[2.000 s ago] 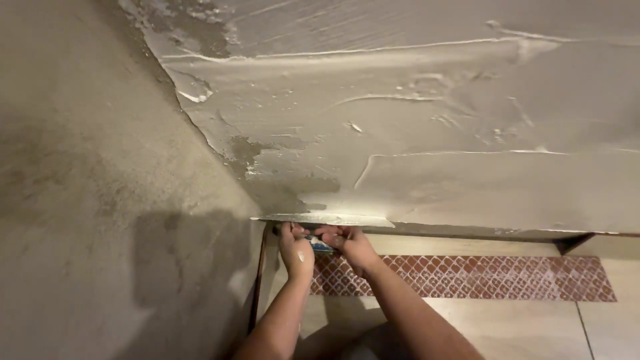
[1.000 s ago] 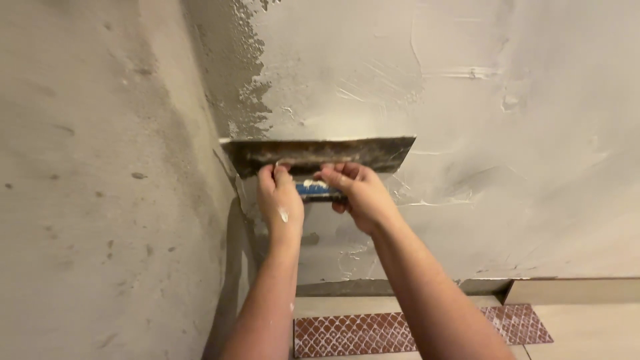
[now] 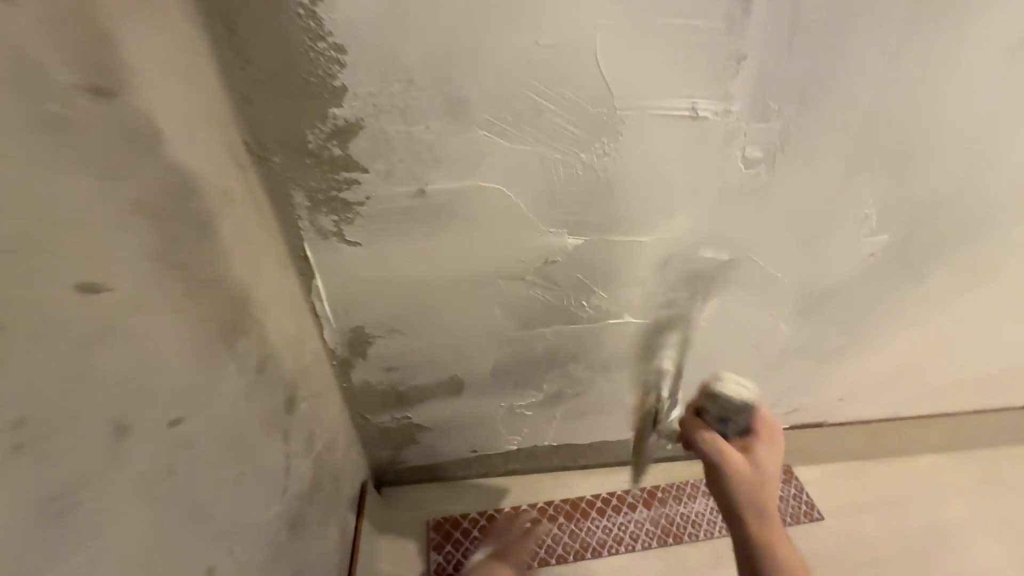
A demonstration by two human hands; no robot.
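My right hand (image 3: pixel 740 444) grips the handle of a wide-bladed plastering knife (image 3: pixel 664 376). Its blade, blurred by motion, stands roughly upright in the view, against or just in front of the wall. Wet, pale skim plaster (image 3: pixel 480 272) covers most of this wall, with ridges and scrape marks. Darker bare patches show along the corner at left. My left hand (image 3: pixel 512 540), blurred and low in the view, is off the knife, in front of the patterned strip; its fingers are not clear enough to tell whether they hold anything.
A grey adjoining wall (image 3: pixel 144 360) meets the plastered one at the left corner. Below runs a pale floor (image 3: pixel 904 512), on which lies a red-brown strip with a white lattice pattern (image 3: pixel 608 520). A skirting ledge (image 3: pixel 904 436) runs along the wall's foot at right.
Both hands were on the knife, its blade level near the corner. My left hand has let go and dropped lower; my right hand has carried the knife rightward and turned the blade upright.
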